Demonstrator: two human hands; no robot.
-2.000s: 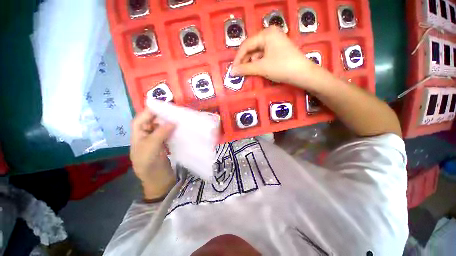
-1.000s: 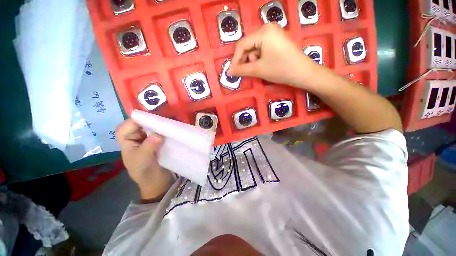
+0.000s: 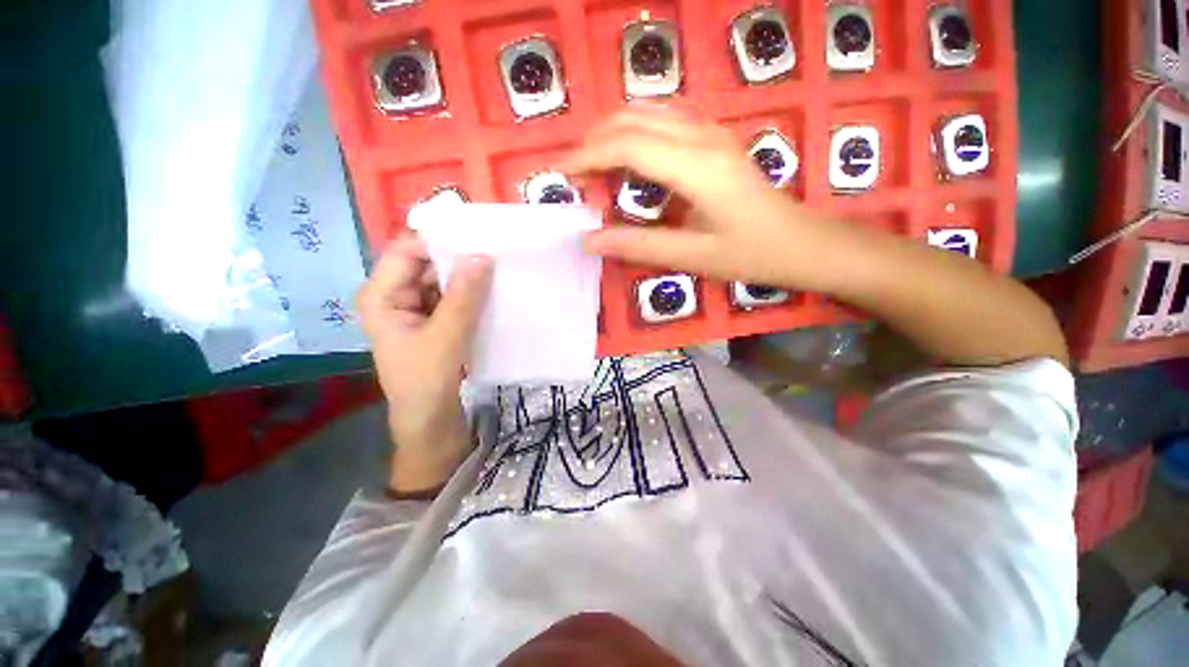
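My left hand (image 3: 424,326) holds a white sticker sheet (image 3: 537,293) between thumb and fingers, over the near-left part of the red compartment tray (image 3: 469,98). My right hand (image 3: 685,196) is at the sheet's upper right edge, thumb and fingers apart; whether its thumb touches the sheet or a small adhesive piece is on a fingertip, I cannot tell. Square metal-rimmed parts (image 3: 652,59) with dark round centres sit one per pocket. Several nearer parts (image 3: 666,298) show a white surround. The sheet and my right hand partly hide some parts.
Long translucent spare sheets (image 3: 196,143) lie on the green bench (image 3: 59,196) left of the tray, over a clear sleeve with blue handwriting (image 3: 310,248). Red holders with white, black-windowed panels (image 3: 1158,280) stand at the right. Red containers and bags lie below the bench.
My right hand has left the part in the second near row and opened beside the sheet. My left hand has raised the sheet and turned it more upright. The tray appears shifted right in view.
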